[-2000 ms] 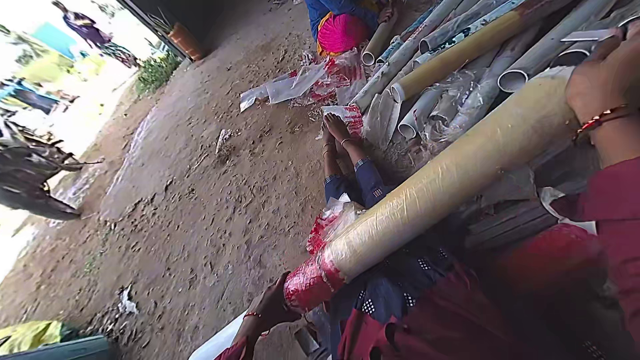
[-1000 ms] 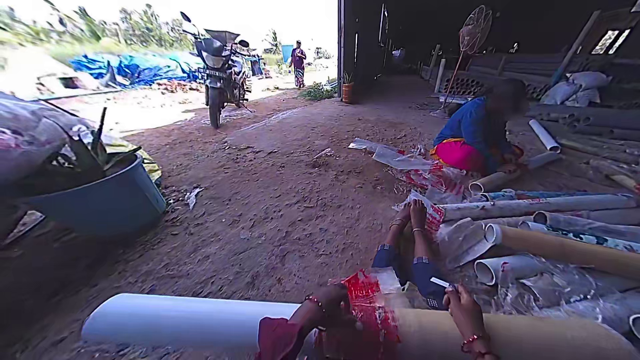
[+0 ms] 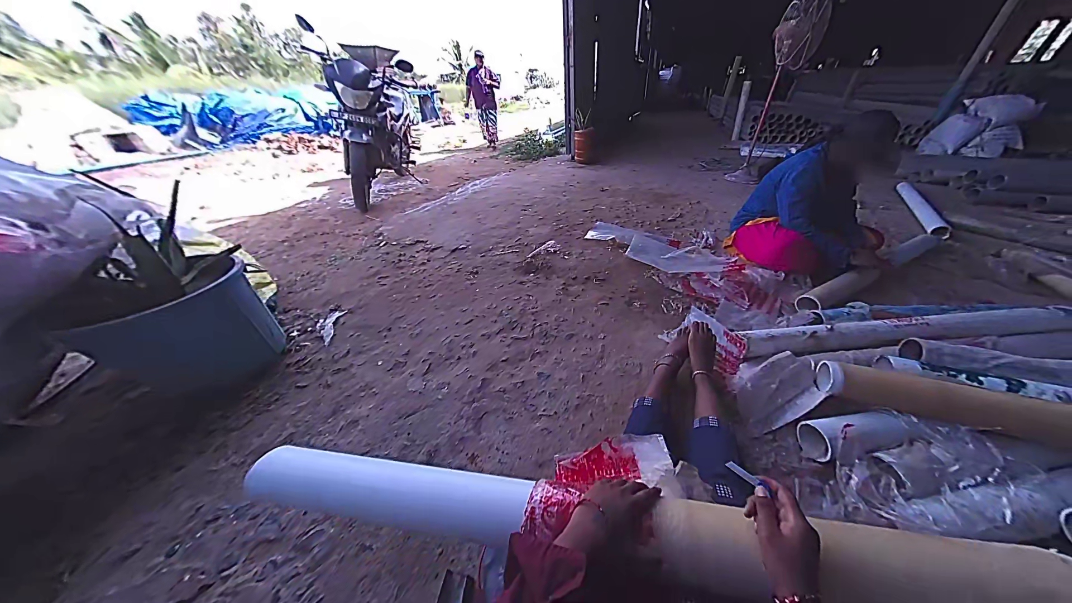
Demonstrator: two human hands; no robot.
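A long tube (image 3: 394, 494) lies across my lap, white at its left part and wrapped in tan film at its right. Over the red and clear plastic wrap (image 3: 548, 511) near its middle rests my left hand (image 3: 615, 511), bent around the tube. My right hand (image 3: 783, 536) grips a small blade-like tool (image 3: 741, 475) with a pale strip and a blue part, just above the tan section. A loose red and white plastic sheet (image 3: 615, 461) stands up behind the tube by my left hand.
Several wrapped tubes (image 3: 946, 394) and plastic film lie to the right, beside my outstretched legs. A person in blue (image 3: 791, 209) crouches over a tube beyond them. At the left is a blue-grey planter (image 3: 184, 335); a motorcycle (image 3: 360, 117) and another person (image 3: 483, 96) are farther back.
The view has swung widely from a tilted downward angle. My left hand stays on the red-wrapped part. My right hand, on the tan section two seconds ago, is now nearer my left hand.
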